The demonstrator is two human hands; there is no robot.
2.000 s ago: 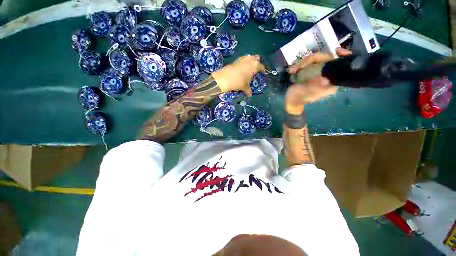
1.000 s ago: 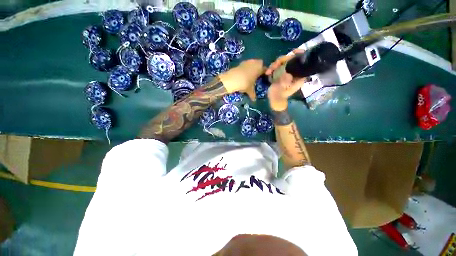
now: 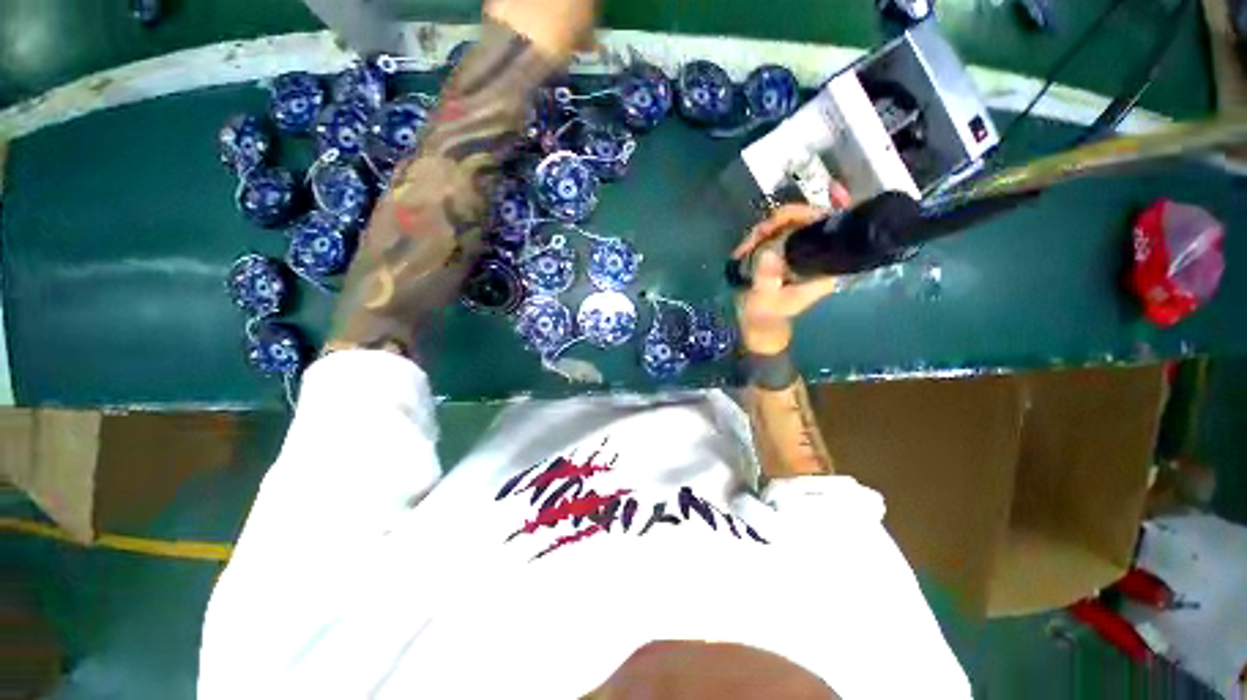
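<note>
My right hand [image 3: 782, 274] is closed around the grip of a black powered screwdriver [image 3: 864, 235], which lies tilted with its body to the right. My left hand [image 3: 547, 19] is blurred at the top edge, beyond the far rail, and partly cut off; its fingers cannot be made out. Many dark blue-and-white patterned round units [image 3: 565, 186] with thin white cords lie on the left and centre of the bench, partly hidden under my left forearm. The silver-white screw feeder [image 3: 875, 120] stands right of centre, just beyond my right hand.
A red plastic bag [image 3: 1176, 260] lies at the far right of the green bench [image 3: 123, 301]. A pale rail [image 3: 151, 71] runs along the far side. Cardboard boxes [image 3: 909, 479] stand below the near edge. A pale oval piece [image 3: 580, 369] lies near that edge.
My left hand has moved from beside the driver tip to beyond the far rail. My right hand still holds the driver, slightly lower. Units near the front centre have shifted.
</note>
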